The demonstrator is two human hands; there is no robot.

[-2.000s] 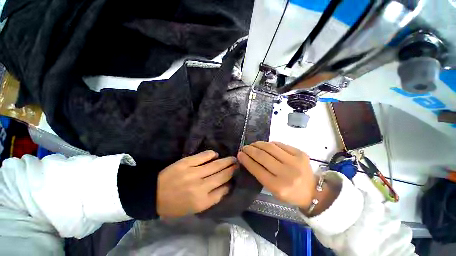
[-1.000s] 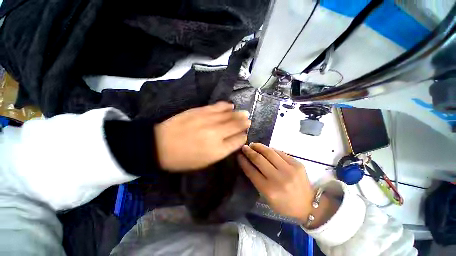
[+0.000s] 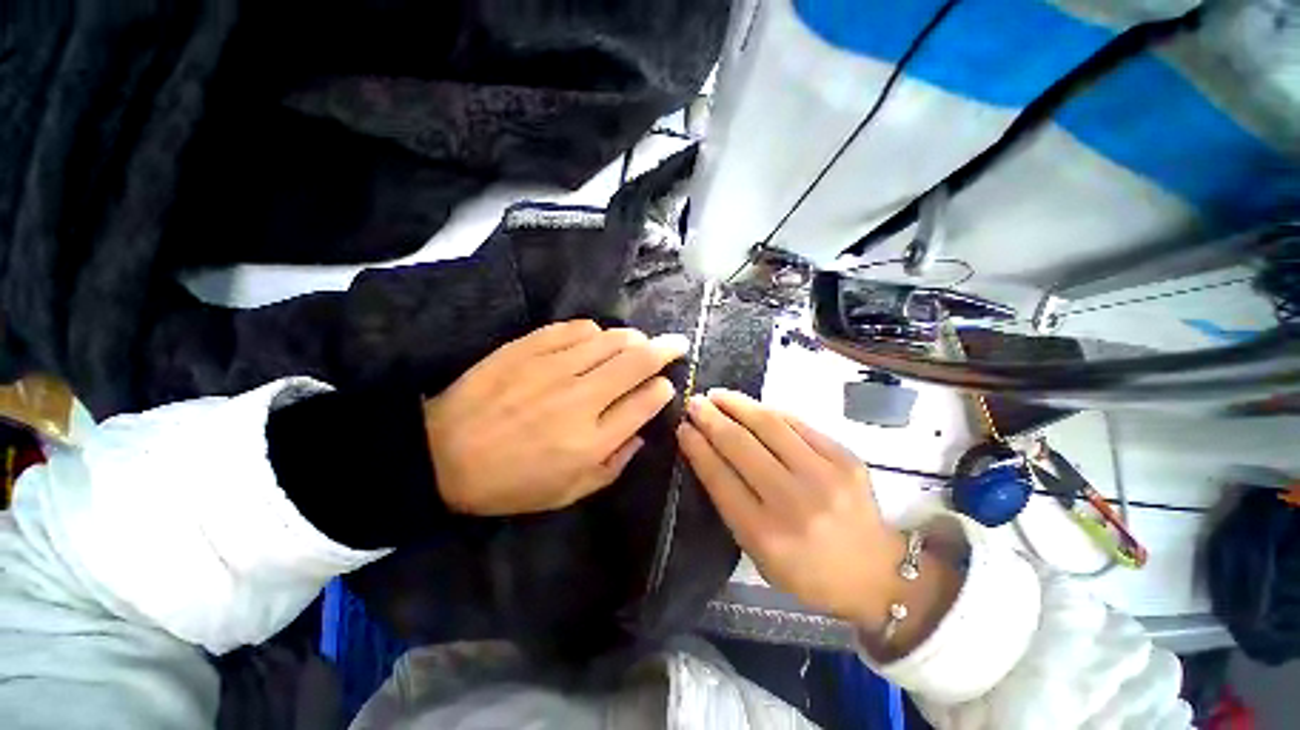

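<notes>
The dark garment body lies left of the needle and hangs over the table's front edge. A narrow dark band lies along its right side, with a thin pale seam edge running toward me. The presser foot area is at the far end of the seam. My left hand lies flat on the garment, fingertips at the seam. My right hand has its fingertips on the seam edge, just nearer and right of the left fingertips. Whether the fingers pinch the cloth is hard to tell.
The white machine head fills the upper right, with a curved metal guard close to the camera. Right of my right hand are a partly hidden smartphone, a blue round item and snips. A black bundle sits at the right edge.
Over two seconds my left hand has moved up along the seam, while my right hand stays nearly in place. The view has shifted, and the metal guard now covers part of the smartphone.
</notes>
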